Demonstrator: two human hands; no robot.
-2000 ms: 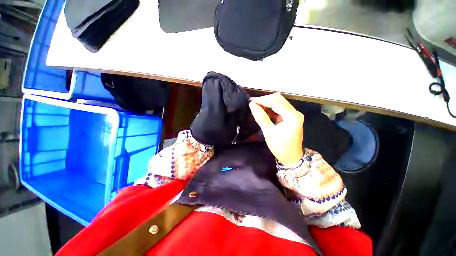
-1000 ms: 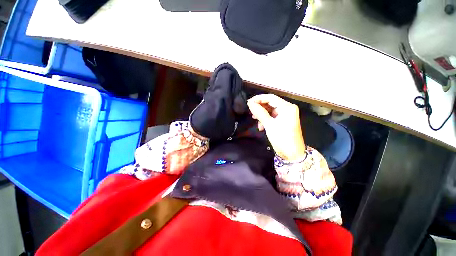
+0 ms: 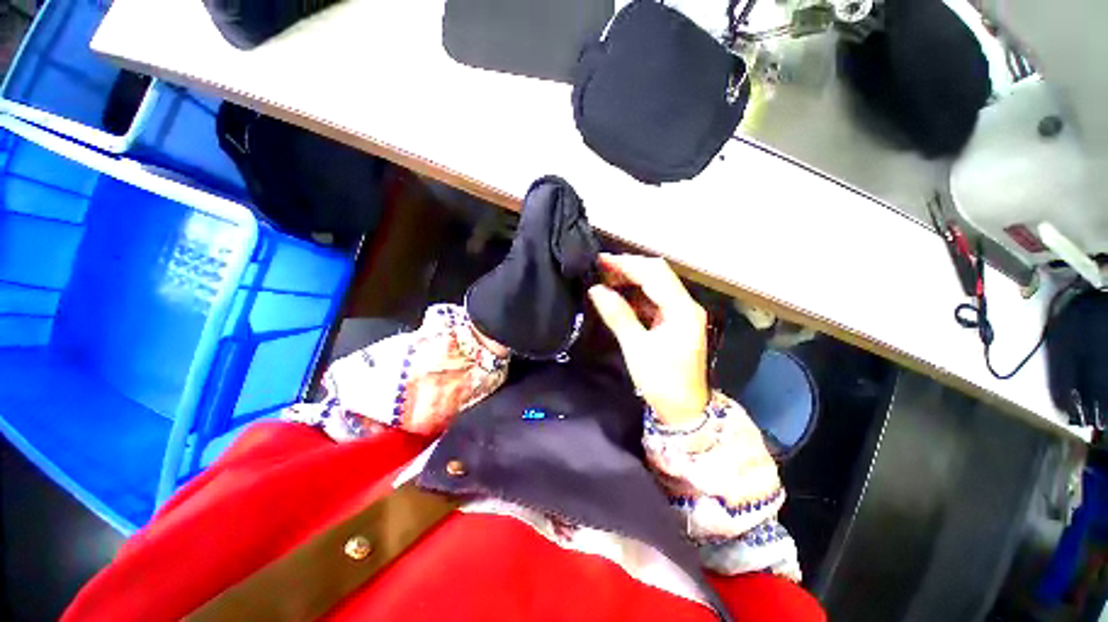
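Observation:
A black soft pouch (image 3: 531, 273) is pulled over my left hand above my aproned lap, its rounded end upward. My left hand (image 3: 489, 345) is hidden inside it except for a little skin at the wrist. Small pale glints, perhaps the zip, show at the pouch's lower right edge. My right hand (image 3: 662, 346) has its thumb and index fingertips at the pouch's right edge. The exact grip there is hard to see.
On the white table (image 3: 826, 249) lie a rounded black pouch (image 3: 660, 95), a flat black panel (image 3: 523, 34) and red-and-black snips (image 3: 964, 258). Sewing machine (image 3: 1015, 182) at right; blue crate (image 3: 146, 304) at left; bin (image 3: 781, 399) under the table.
The view has shifted, showing more of the machine. My right fingertips, slightly off the pouch one second ago, are back at its edge. The pouch over my left hand has turned slightly.

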